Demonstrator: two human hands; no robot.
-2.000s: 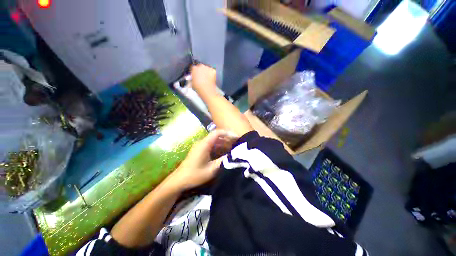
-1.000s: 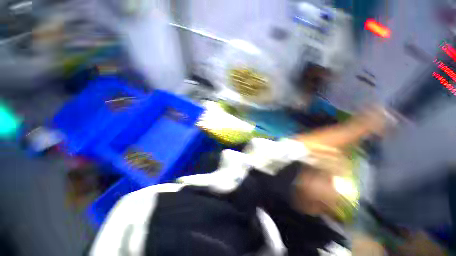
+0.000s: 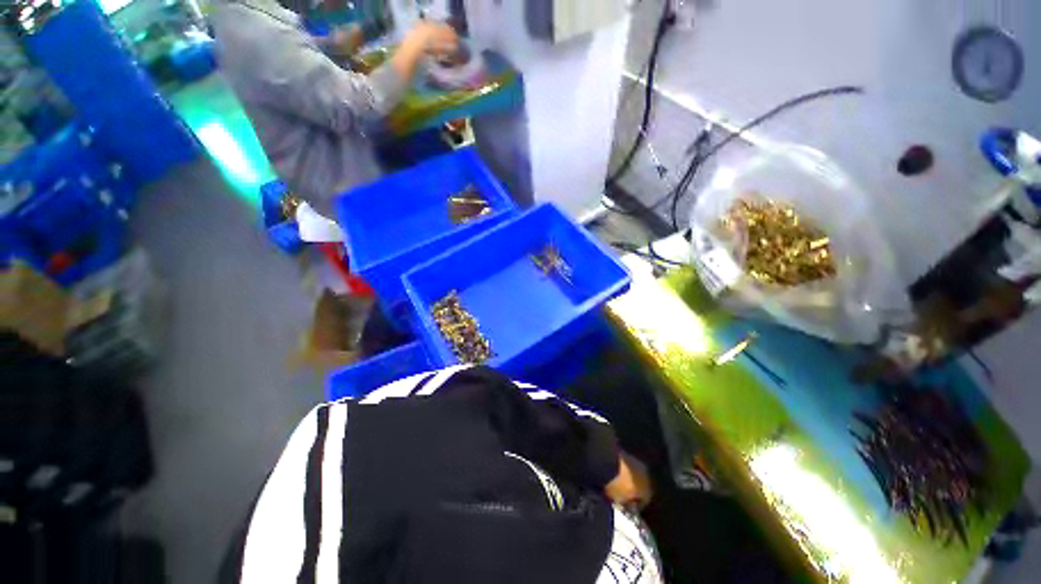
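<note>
A small part of my left hand (image 3: 628, 484) shows past the black sleeve with white stripes, low in the middle; its fingers are hidden. My right hand is out of the picture. A blue bin (image 3: 514, 302) left of the table holds two small heaps of gold parts. A clear plastic bag (image 3: 873, 245) on the table holds many gold parts. A pile of thin dark pieces (image 3: 927, 462) lies at the right. A small pale gold piece (image 3: 736, 349) and a thin dark piece lie on the table front.
Another blue bin (image 3: 400, 211) with gold parts stands behind the nearer one. A person in grey (image 3: 303, 97) works at another table at upper left. Black cables (image 3: 742, 131) run along the pale machine cabinet. A round gauge (image 3: 986, 64) is at upper right.
The view has swung left from the right-hand carton to the blue bins and is sharper than one second ago. My right hand is no longer seen, and my left is mostly hidden.
</note>
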